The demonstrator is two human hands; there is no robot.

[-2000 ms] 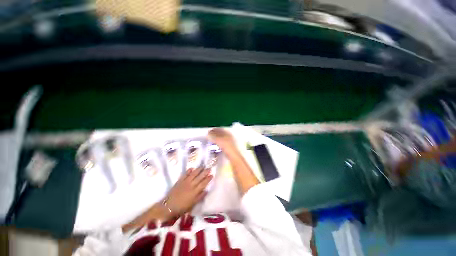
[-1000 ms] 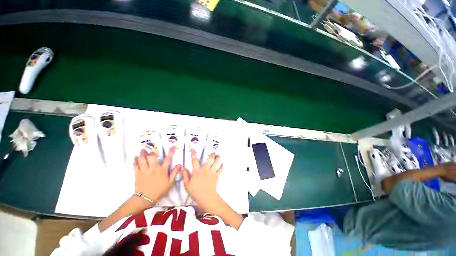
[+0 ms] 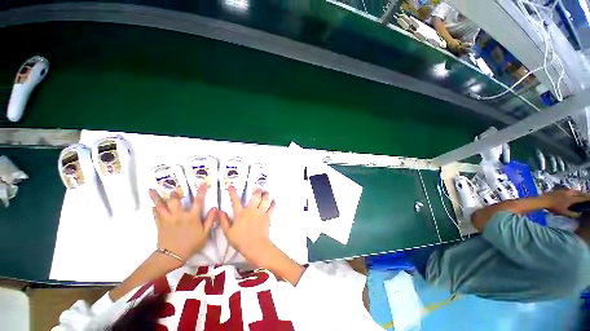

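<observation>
Several white handheld devices (image 3: 202, 173) lie in a row on the white work sheet (image 3: 145, 252), heads away from me, each with a dark display panel and a gold-brown round mark. My left hand (image 3: 181, 226) lies over the left devices of this row, fingers spread on their upper parts. My right hand (image 3: 249, 226) lies over the right ones, fingers also spread. The thumbs nearly meet in the middle. The hands and wrists hide most of the handles. Two more devices (image 3: 111, 161) lie apart at the sheet's left.
A black phone (image 3: 324, 196) lies on loose papers (image 3: 349, 200) at right. One device (image 3: 27, 87) is on the green conveyor (image 3: 246, 97) at far left. A crumpled cloth (image 3: 9, 178) is at the left edge. At right, a person (image 3: 511, 252) reaches past a carton of devices.
Two seconds ago my right hand was at the row's right end and my left beside it. Both now lie side by side across the row. Since one second ago, mainly the view has shifted.
</observation>
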